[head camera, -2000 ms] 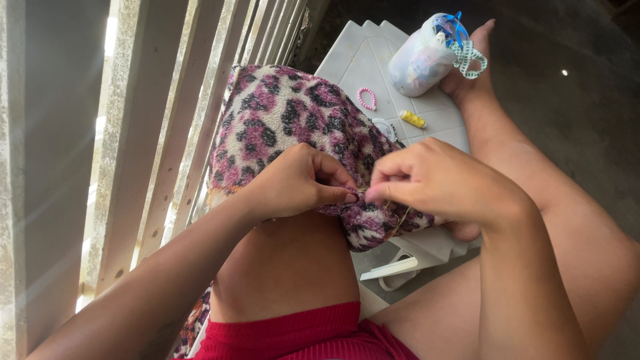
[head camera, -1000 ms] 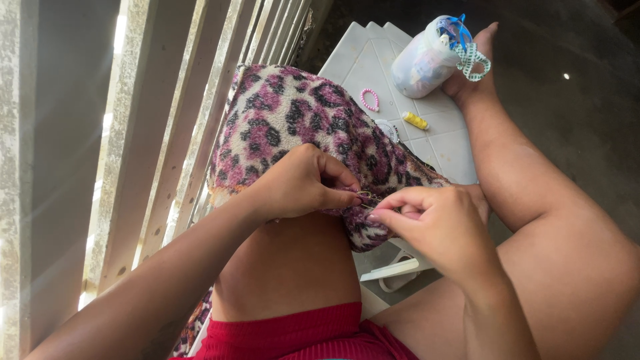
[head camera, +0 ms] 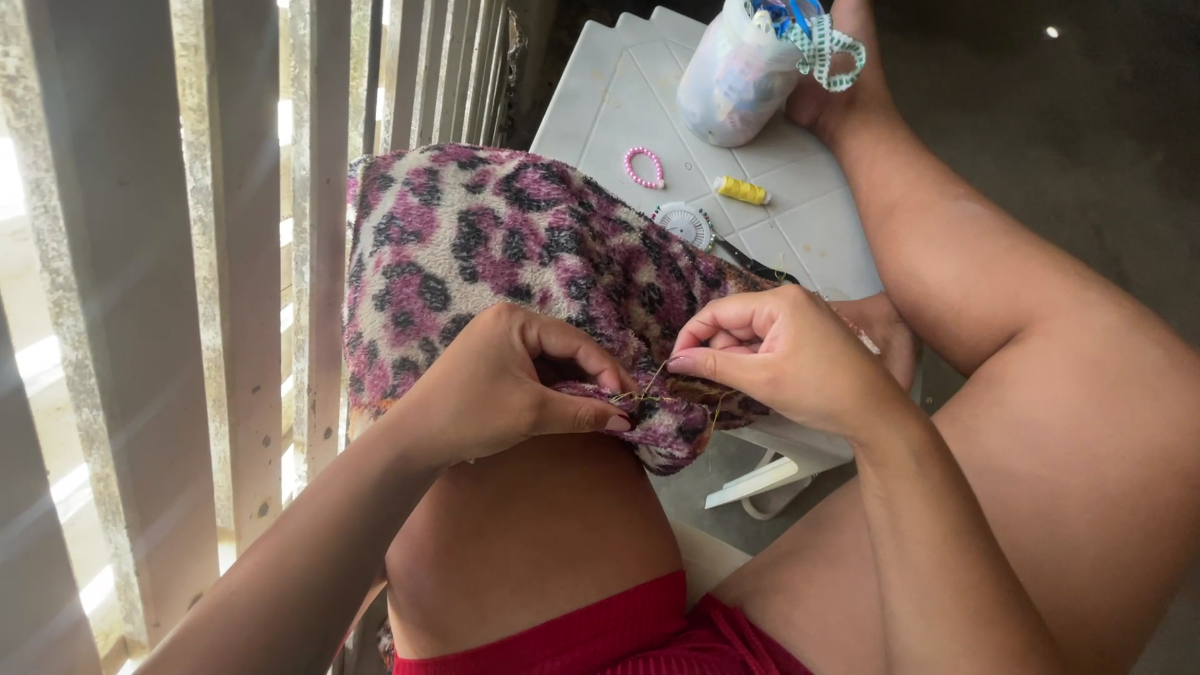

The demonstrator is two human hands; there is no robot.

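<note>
A fuzzy leopard-print fabric [head camera: 525,225] in purple, black and cream lies over my raised leg and the table's edge. My left hand [head camera: 534,380] pinches a bunched fold of it between thumb and fingers. Just right of that fold, my right hand [head camera: 769,356] has thumb and forefinger closed on a thin yellowish thread [head camera: 658,377], which runs down to the fabric near my left fingertips. Whether a needle is in the right fingers cannot be made out. Loose thread ends hang at the fold's right side.
On the white plastic table [head camera: 609,103] are a yellow thread spool [head camera: 742,190], a pink bead bracelet [head camera: 644,168], a pin wheel [head camera: 683,225], a dark-handled tool [head camera: 750,263] partly under the fabric, and a plastic container [head camera: 736,80] with a measuring tape [head camera: 830,54]. A slatted white barrier [head camera: 234,281] stands at left.
One second ago my right fingertips were close to the left ones at the fold; now they are a little apart, with thread stretched between. My left hand still pinches the fabric.
</note>
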